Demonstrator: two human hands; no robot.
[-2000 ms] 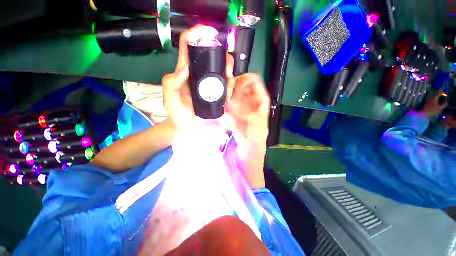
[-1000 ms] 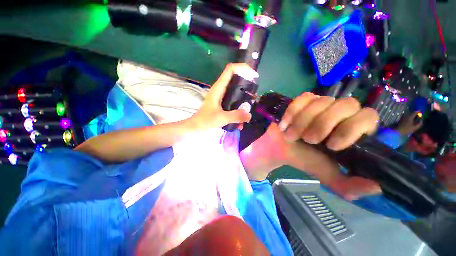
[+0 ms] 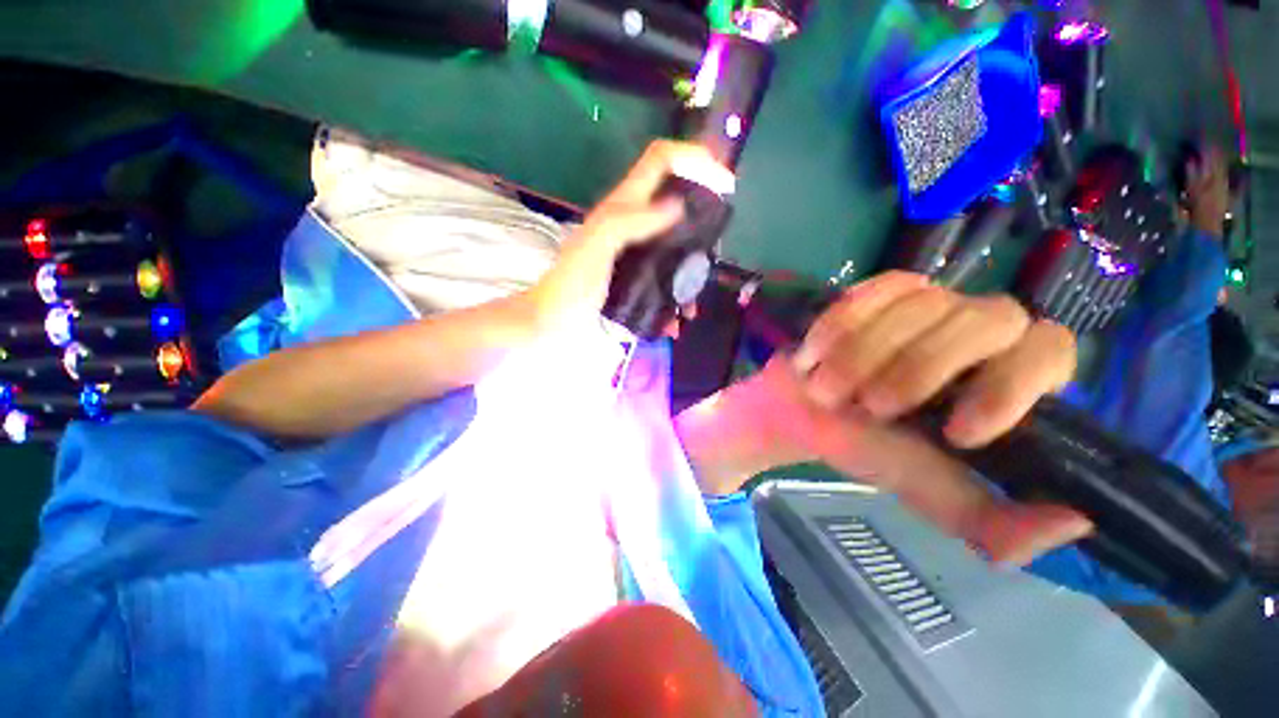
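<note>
My left hand (image 3: 617,246) holds a short black light-up unit (image 3: 652,274) above my lap, with a round white spot on its side and bright light spilling onto my clothes. My right hand (image 3: 940,351) is closed around the thick black handle of the electric screwdriver (image 3: 1108,491), which points left towards the unit. Its front end is blurred, and I cannot tell if the bit touches the unit. The blue screw tray (image 3: 1031,119) holds a grey speckled heap of screws (image 3: 940,129) on the bench at the upper right.
More black units (image 3: 596,31) lie along the green bench (image 3: 407,119). A side tray of glowing units (image 3: 105,316) is below at the left. Loose units (image 3: 1087,260) lie beyond the blue tray. A co-worker's blue sleeve (image 3: 1185,330) is at the right, near a grey vented box (image 3: 968,617).
Two seconds ago both hands were around the unit. Since then my right hand has taken hold of the screwdriver. Over the last second the unit has turned slightly and the screwdriver's front has pulled back from it.
</note>
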